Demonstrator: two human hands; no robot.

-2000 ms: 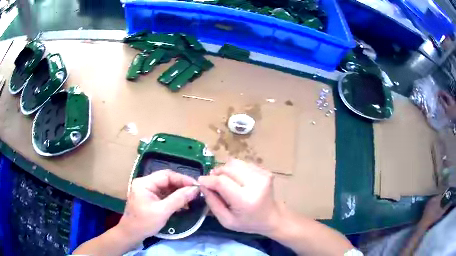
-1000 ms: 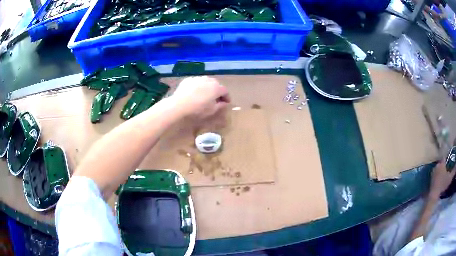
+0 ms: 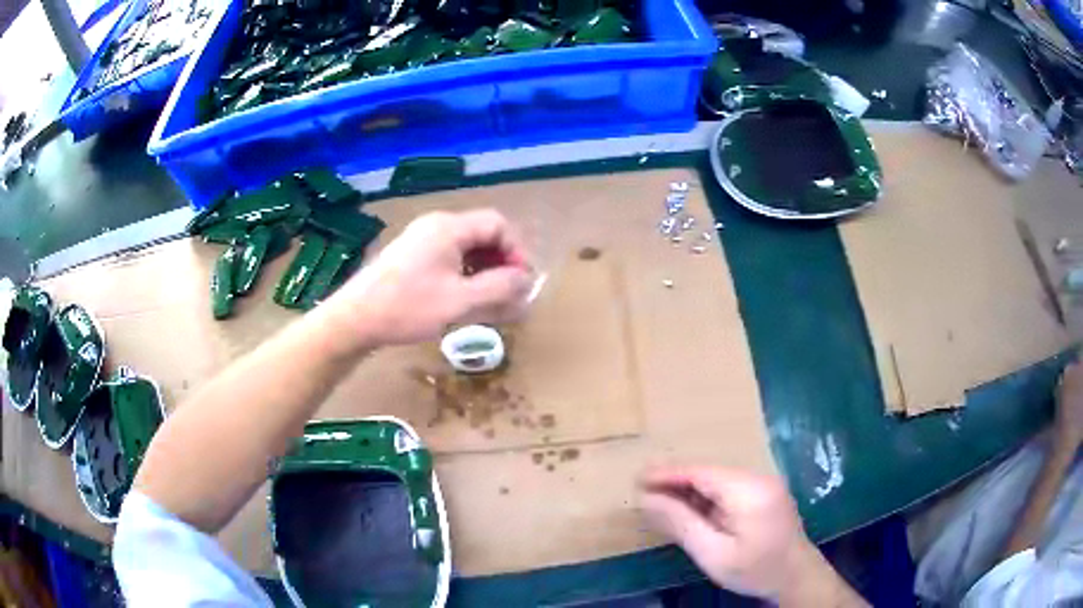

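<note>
A glossy green housing (image 3: 418,499) with a silver rim and dark recessed middle lies at the lower left of centre, its near end cut off by the picture's edge. My left hand (image 3: 463,279) is above the cardboard, just beyond the small white cup (image 3: 473,348). Its fingertips are pinched at a small whitish piece (image 3: 537,286). My right hand (image 3: 724,523) is over the cardboard at lower right, fingers curled and blurred; whether it holds anything cannot be told. No hand touches the housing.
Green panels (image 3: 321,267) lie in a pile below the blue bin (image 3: 451,113). More housings (image 3: 119,434) stand at left, another (image 3: 796,160) at upper right. Tiny silver bits (image 3: 679,220) are scattered nearby. A clear bag (image 3: 986,113) and another person's arm (image 3: 1051,475) are at right.
My hands have parted from over the housing. My left hand reached past the cup, then moved slightly nearer, with the whitish piece now at its fingertips. My right hand has reappeared at lower right.
</note>
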